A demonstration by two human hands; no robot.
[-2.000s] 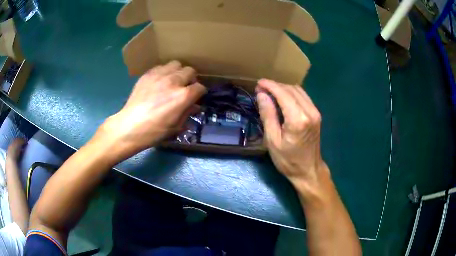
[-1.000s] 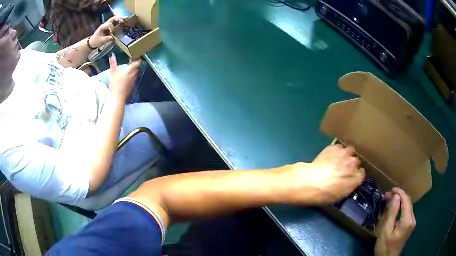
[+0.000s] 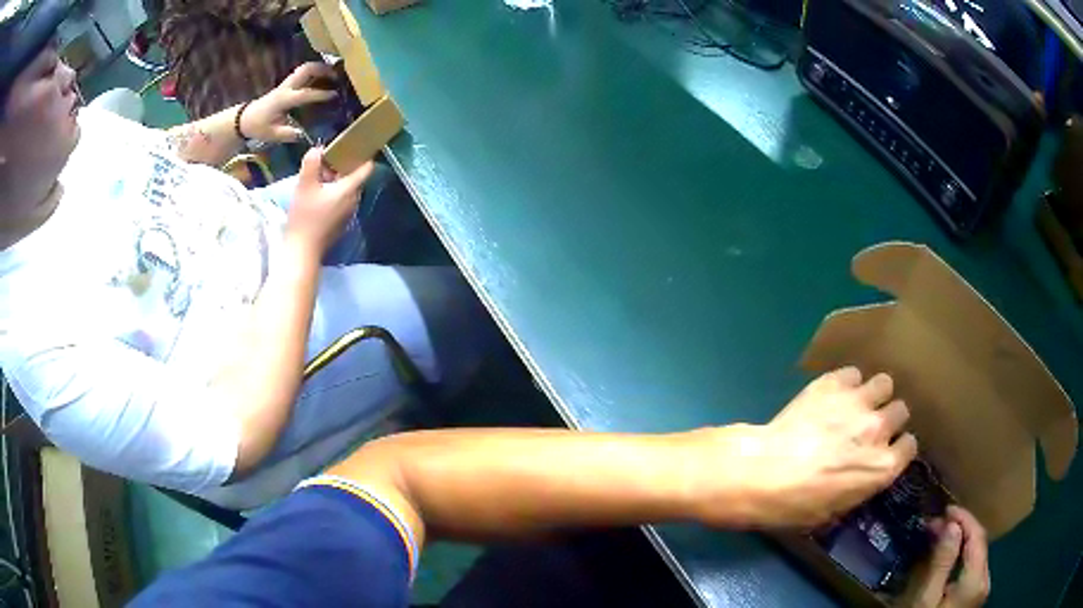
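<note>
An open cardboard box (image 3: 950, 380) lies at the lower right, its lid with rounded ears standing up at the back. Inside it are a dark smooth block (image 3: 865, 549) and coiled black cable (image 3: 912, 496). My left hand (image 3: 846, 445) is over the box's left end with its fingers curled; what is under the fingertips is hidden. My right hand (image 3: 957, 561) is at the box's right end beside the cable, thumb and fingers close together, partly cut off by the bottom edge. I cannot tell whether either hand grips anything.
A seated person in a white shirt (image 3: 154, 285) at the left holds another open cardboard box (image 3: 366, 133) at the edge of the green table (image 3: 570, 238). A black radio-like box (image 3: 920, 113) stands at the far right, with loose black cables (image 3: 713, 36) beside it.
The view has swung left, so my box went from the centre to the lower right. Both my hands have stayed at it. The seated person's box has been tilted up.
</note>
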